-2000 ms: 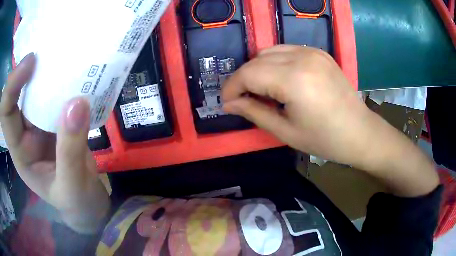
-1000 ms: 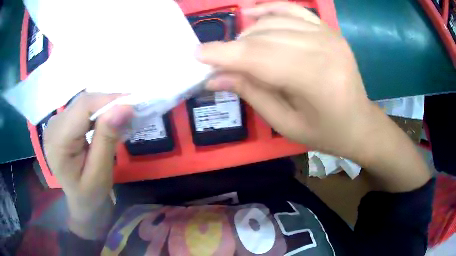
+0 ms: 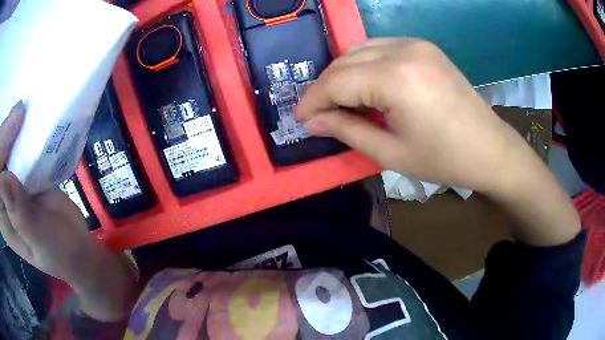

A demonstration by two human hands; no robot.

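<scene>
A red foam tray [image 3: 219, 206] holds several black phones with orange rings. My right hand [image 3: 385, 106] is over the lower right part of the rightmost phone [image 3: 275, 43], its thumb and finger pinching a white information label [image 3: 288, 131] that lies across the phone's lower back. The phone to its left [image 3: 162, 83] bears a white printed label [image 3: 194, 156], as do the phones farther left. My left hand [image 3: 50, 232], cut by the left edge, holds the white label strip [image 3: 60, 73] above the tray's left side.
The green bench [image 3: 484, 40] lies right of the tray. Crumpled white paper [image 3: 414, 188] and a brown cardboard box [image 3: 451, 232] are below the bench edge at the right. Another red tray edge [image 3: 587, 20] shows at the top right.
One second ago both hands were together at the strip; now they are apart, the left at the far left with the strip, the right down on the phone. The tray appears shifted left.
</scene>
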